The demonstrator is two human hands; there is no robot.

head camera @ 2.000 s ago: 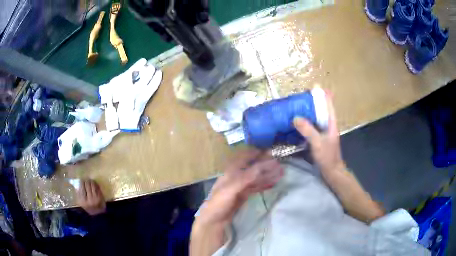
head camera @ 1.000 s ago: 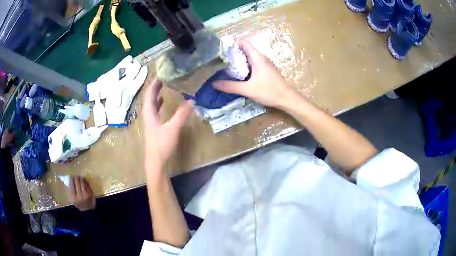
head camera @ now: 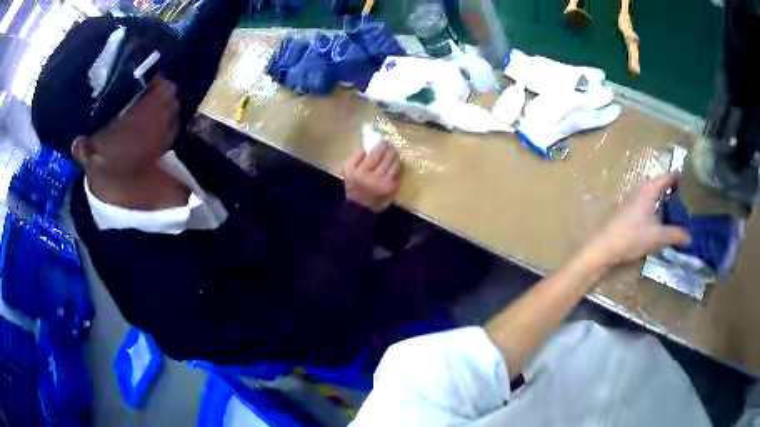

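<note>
A blue boot upper [head camera: 708, 238] with a pale edge lies at the far right, on a white base pad [head camera: 677, 278] below the press block [head camera: 718, 167]. My left hand [head camera: 637, 225] is at its left end, thumb and fingers spread around that end. Blur hides whether they grip it. The dark press arm [head camera: 742, 92] is cut off by the right edge. My right hand is not in view.
White gloves [head camera: 558, 104], a white crumpled cloth [head camera: 433, 87] and piled blue uppers [head camera: 333, 62] lie along the bench. A person in dark clothes and a cap sits at left, their hand [head camera: 372, 175] holding a small white item. Tan forms [head camera: 629, 37] lie on the green belt.
The view has swung left, bringing the neighbour into sight and moving the press to the right edge. My right hand has left the picture. My left hand is now at the upper's end.
</note>
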